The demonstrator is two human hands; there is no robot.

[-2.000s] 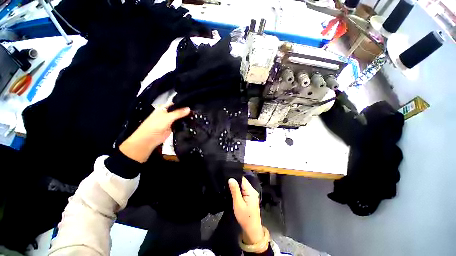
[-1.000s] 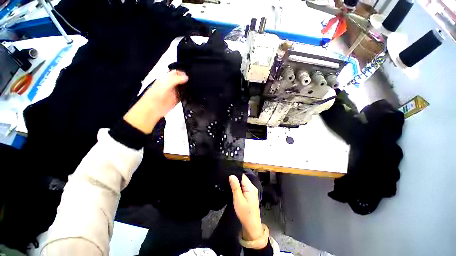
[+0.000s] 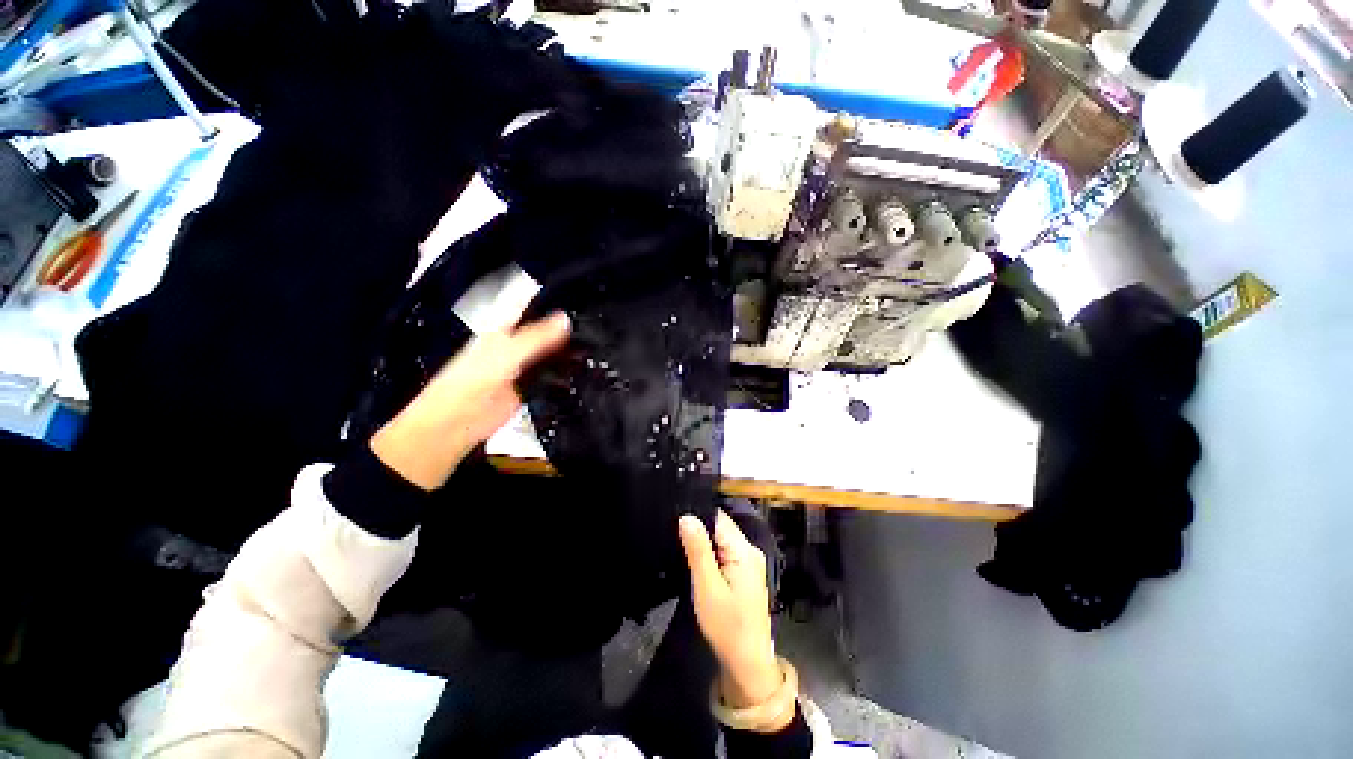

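Observation:
A black garment piece (image 3: pixel 594 193) lies at the left side of the overlock machine (image 3: pixel 876 267), its right edge along the needle area. Its sheer beaded panel (image 3: pixel 653 400) hangs over the table's front edge. My left hand (image 3: pixel 475 398) is on the panel's left side, fingers partly spread and slightly blurred; whether it grips the cloth is unclear. My right hand (image 3: pixel 727 590) pinches the garment's right edge below the table edge, in front of the machine. The needle is hidden by cloth and the machine head.
A large black garment pile (image 3: pixel 267 252) covers the left. Orange-handled scissors (image 3: pixel 70 260) lie at the far left. Black thread cones (image 3: pixel 1246 126) stand upper right. A black bundle (image 3: pixel 1120 460) hangs off the white table's (image 3: pixel 920 445) right end, by the pale wall.
Since one second ago, my left hand has moved down toward me, and the cloth beside the machine has bunched and spread left. My right hand has stayed nearly in place.

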